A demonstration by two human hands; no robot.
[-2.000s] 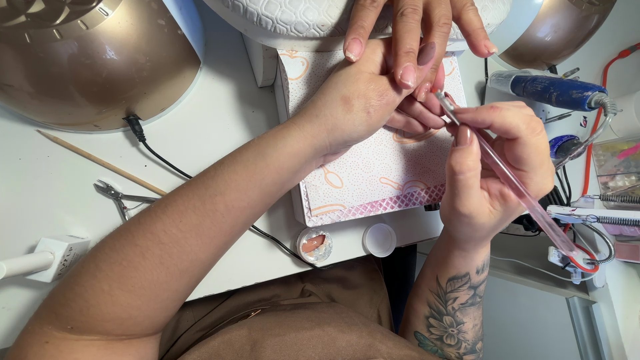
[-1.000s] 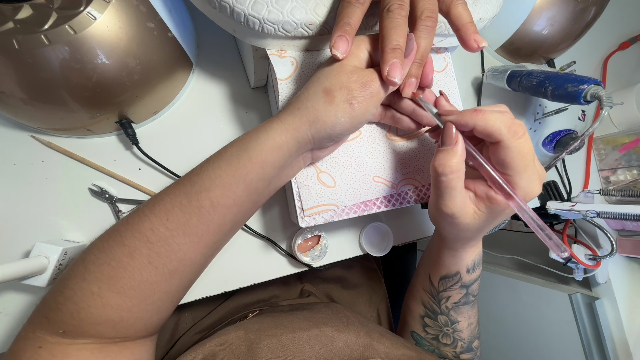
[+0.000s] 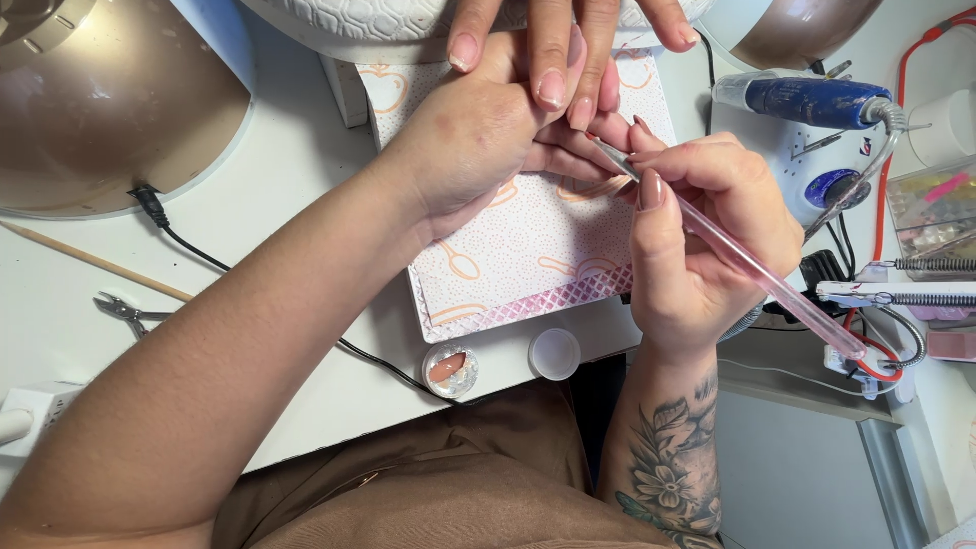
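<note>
My left hand point(image 3: 488, 126) lies under another person's hand point(image 3: 549, 57) and holds one of its fingers, partly hidden by the fingers above. Between the thumb and fingers of my right hand point(image 3: 705, 221) is a nail brush with a clear pink handle point(image 3: 770, 282). Its thin tip touches or nearly touches the edge of one of the person's fingernails. Below both hands is a patterned paper-covered pad point(image 3: 526, 236). At the table's near edge stand a small open jar point(image 3: 450, 370) with a brownish-pink content and its white lid point(image 3: 555, 354).
A gold nail lamp point(image 3: 122, 99) fills the upper left, its black cable running under my left forearm. Near it lie a wooden stick point(image 3: 95, 261) and cuticle nippers point(image 3: 130, 311). To the right are a blue nail drill handpiece point(image 3: 820, 101), cables and a spring-arm lamp stand point(image 3: 900, 292). A white cushion point(image 3: 366, 27) is at the top.
The brush tip has moved from beside my left hand's fingers to the person's fingernail. My left hand still holds the person's finger.
</note>
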